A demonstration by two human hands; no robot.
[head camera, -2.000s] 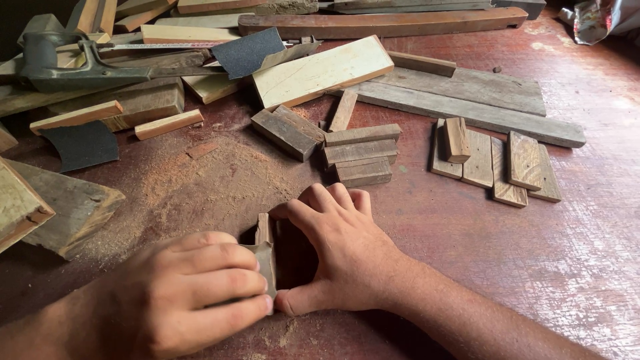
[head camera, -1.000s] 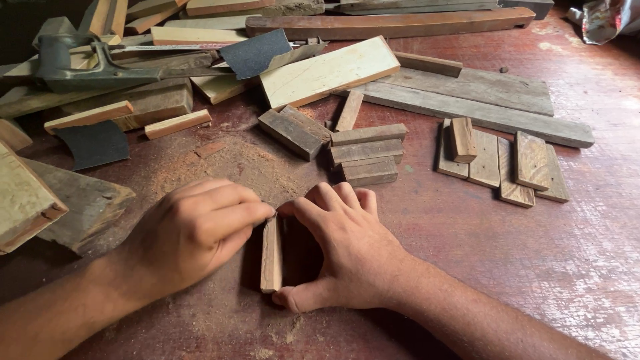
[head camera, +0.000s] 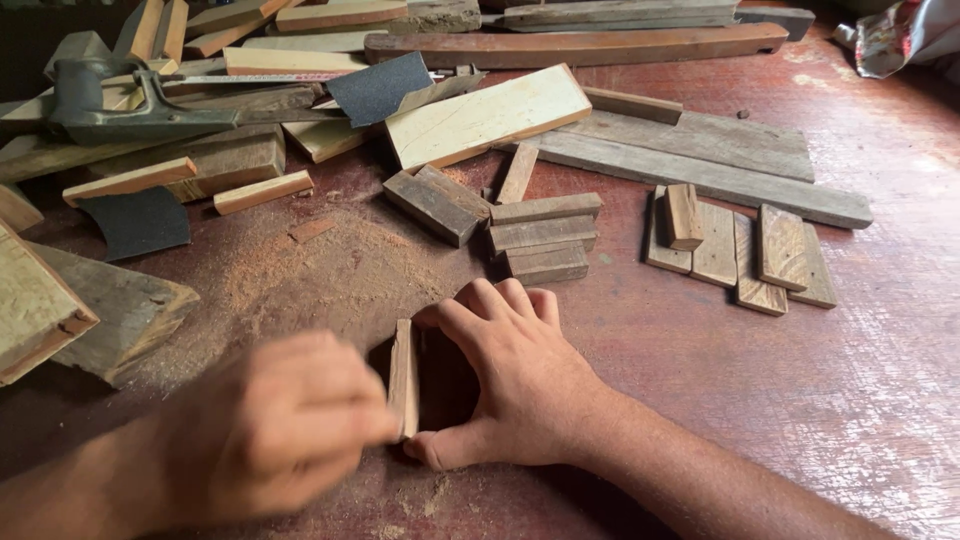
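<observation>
A small wooden block point(head camera: 403, 379) stands on its narrow edge on the reddish wooden table. My right hand point(head camera: 517, 375) grips it by its two ends, fingertips at the far end and thumb at the near end. Blurred by motion, my left hand point(head camera: 300, 427) is curled at the block's near end; whether it pinches something cannot be seen. Sawdust point(head camera: 337, 262) lies on the table just beyond. Past my right hand sit several short dark wood blocks point(head camera: 544, 232).
Small wood pieces point(head camera: 712, 244) lie at the right. Behind are long grey boards point(head camera: 697, 176), a pale board point(head camera: 487, 116), sandpaper sheets point(head camera: 379, 88) point(head camera: 139, 223) and a metal-framed hand tool point(head camera: 142, 112). A thick block point(head camera: 37, 300) is at the left edge, a crinkled wrapper point(head camera: 885, 41) at the far right.
My left hand has moved from the block's far end toward its near end since one second ago. My right hand keeps its hold at the block's ends.
</observation>
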